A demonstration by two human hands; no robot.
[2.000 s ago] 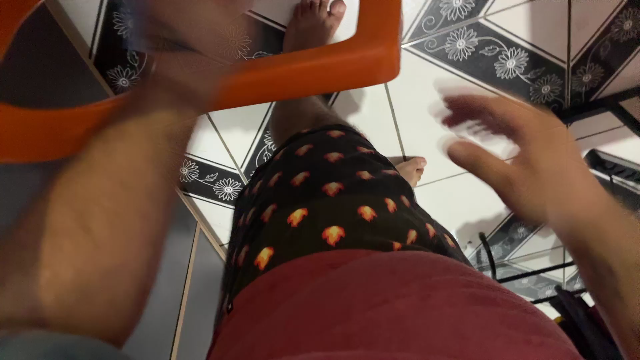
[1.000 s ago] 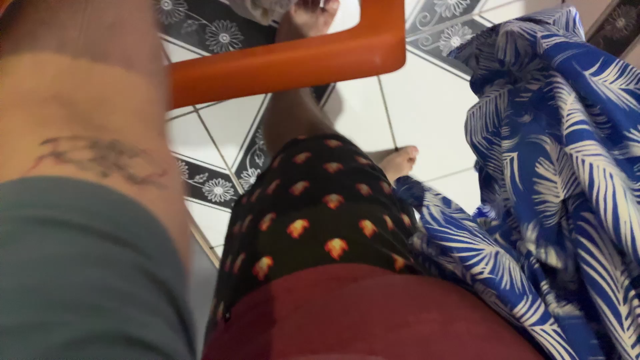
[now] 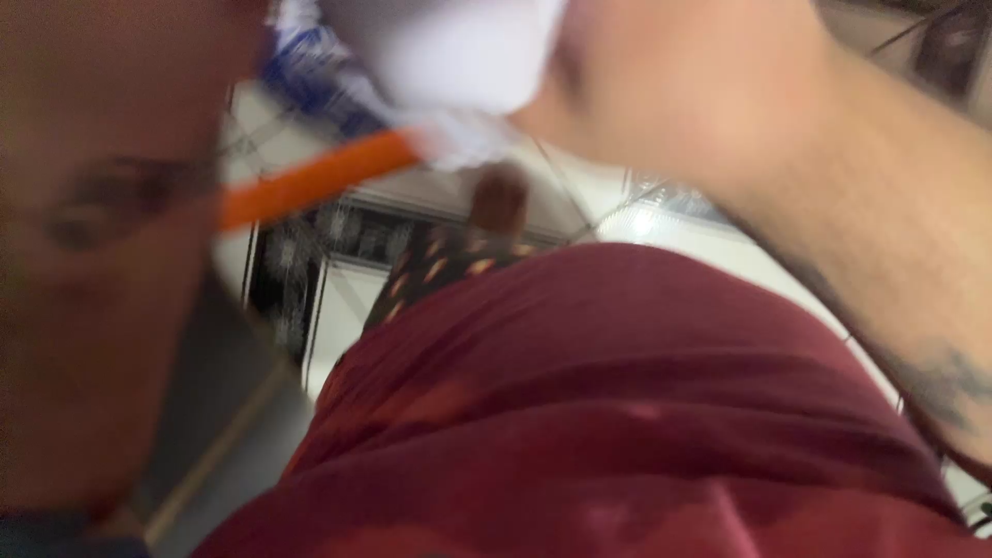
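Note:
My right hand (image 3: 651,85) reaches in from the right, blurred, against a bundle of white and blue fabric (image 3: 465,62) at the top middle. The blur hides how its fingers lie on the cloth. A blue patterned part of the cloth hangs to the left of the white part. Below it, an orange bar (image 3: 325,174) slants up from my left forearm toward the fabric. That forearm, with a tattoo, fills the left side, and my left hand is outside the picture.
Under the fabric lies a floor of white tiles with black floral bands (image 3: 287,271). My dark red shirt (image 3: 604,372) and patterned shorts (image 3: 434,271) fill the lower middle. A grey surface with a light edge (image 3: 221,442) is at the lower left.
The blue and white leaf-patterned fabric was at the right one second ago; fabric now shows at the top middle. My right hand has come into view beside it. The view has shifted strongly.

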